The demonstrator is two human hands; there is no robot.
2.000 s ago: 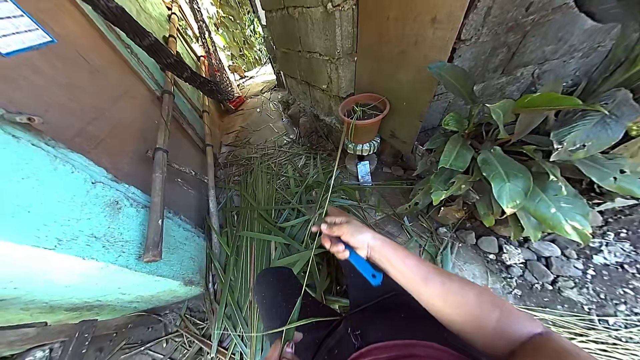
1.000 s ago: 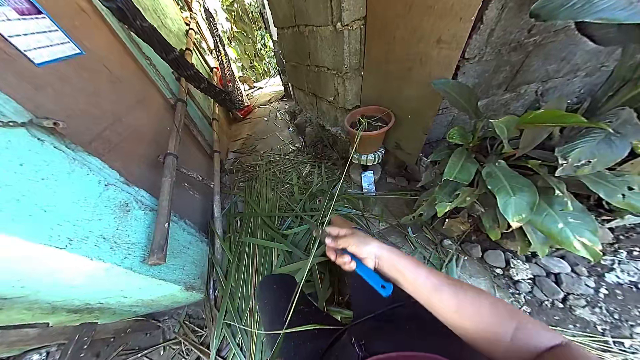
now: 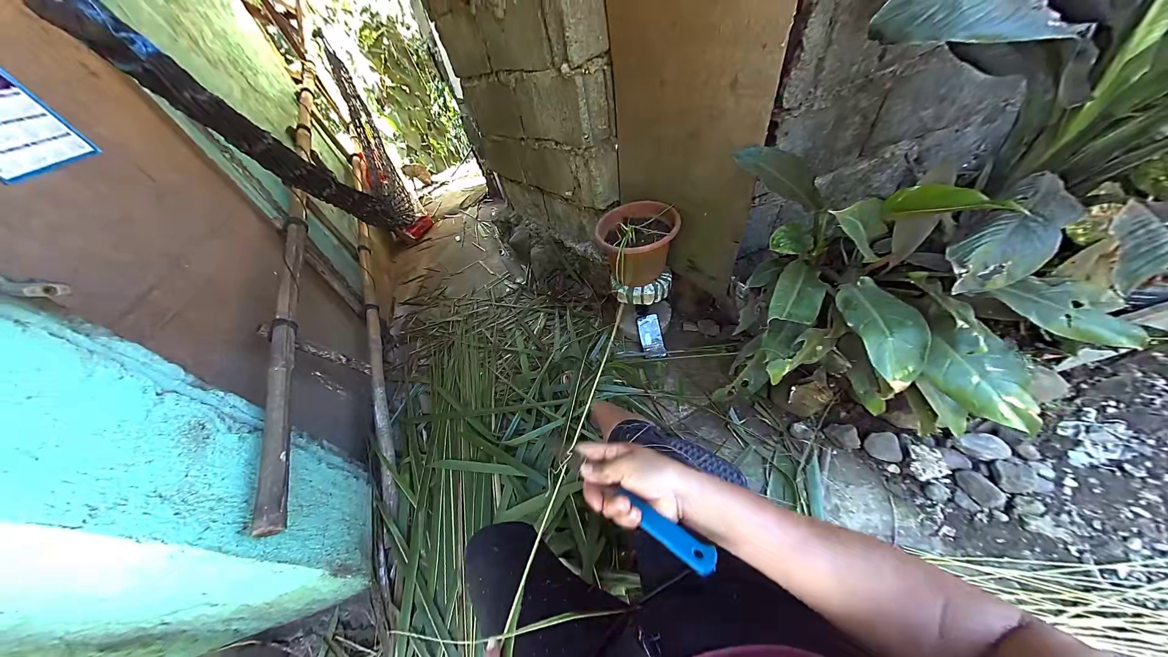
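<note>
My right hand (image 3: 634, 479), right of centre, is closed around the blue plastic handle (image 3: 675, 538) of a tool, probably a knife; its working end is hidden or blurred at the fingers. A long thin leaf strip (image 3: 552, 497) passes by the fingertips, from near the flower pot down over my dark-clad leg. At the bottom edge only a fingertip of my left hand (image 3: 494, 648) shows, close to the strip's lower end; its grip is out of sight. Long green leaf strips (image 3: 447, 456) lie heaped on the ground around my legs.
A terracotta-coloured pot (image 3: 639, 242) stands ahead, with a phone-like object (image 3: 651, 336) before it. Bamboo poles (image 3: 283, 365) lean by the turquoise wall (image 3: 182, 456) at left. Leafy plants (image 3: 885, 328) and stones (image 3: 981, 488) are at right. Pale thin sticks (image 3: 1077, 593) lie at lower right.
Less of my left hand shows at the bottom than two seconds ago. My right hand keeps the blue handle beside the strip. A foot in a dark sandal now shows beyond it.
</note>
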